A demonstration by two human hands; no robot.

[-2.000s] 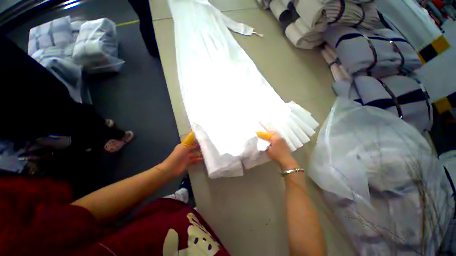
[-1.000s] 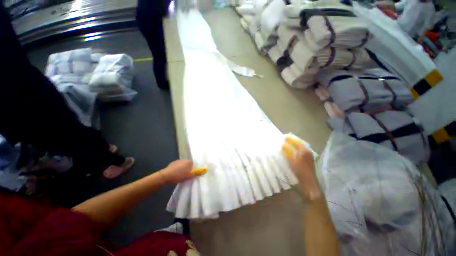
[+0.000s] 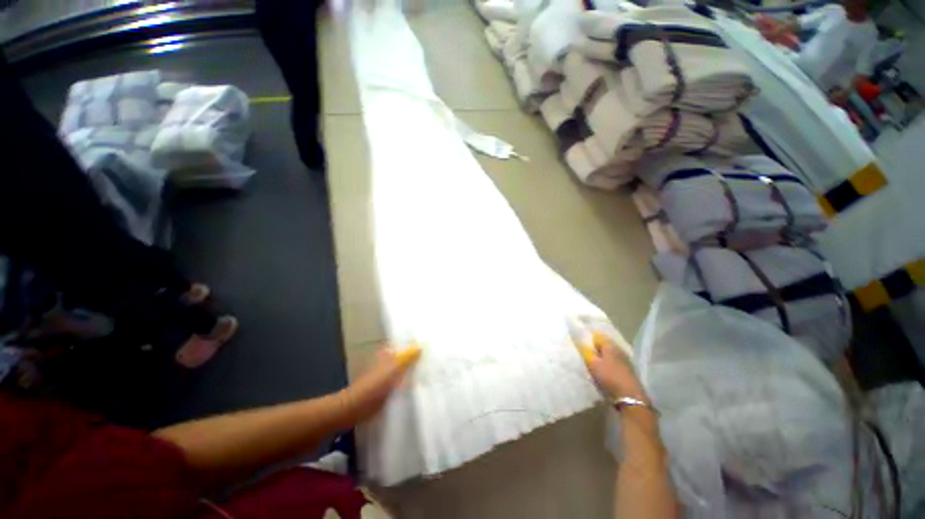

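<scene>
A long bright white pleated fabric piece (image 3: 456, 253) lies along the table, narrow at the far end and fanned wide near me. My left hand (image 3: 383, 377), with a yellow finger cot, grips its left edge near the wide end. My right hand (image 3: 609, 367), also with yellow cots and a bracelet at the wrist, grips its right edge. The fingers under the fabric are hidden. A narrow white strip (image 3: 489, 145) sticks out from the fabric's right side.
Cream bundles (image 3: 685, 76) and grey bundles (image 3: 735, 203) with dark bands line the table's (image 3: 578, 233) right side. A clear plastic bag (image 3: 745, 405) covers a bundle at near right. Bagged bundles (image 3: 203, 132) lie on the floor at left. People in dark trousers stand at left.
The fabric's near end went from folded under to fanned out flat. My hands have moved apart and nearer to me, holding its two edges.
</scene>
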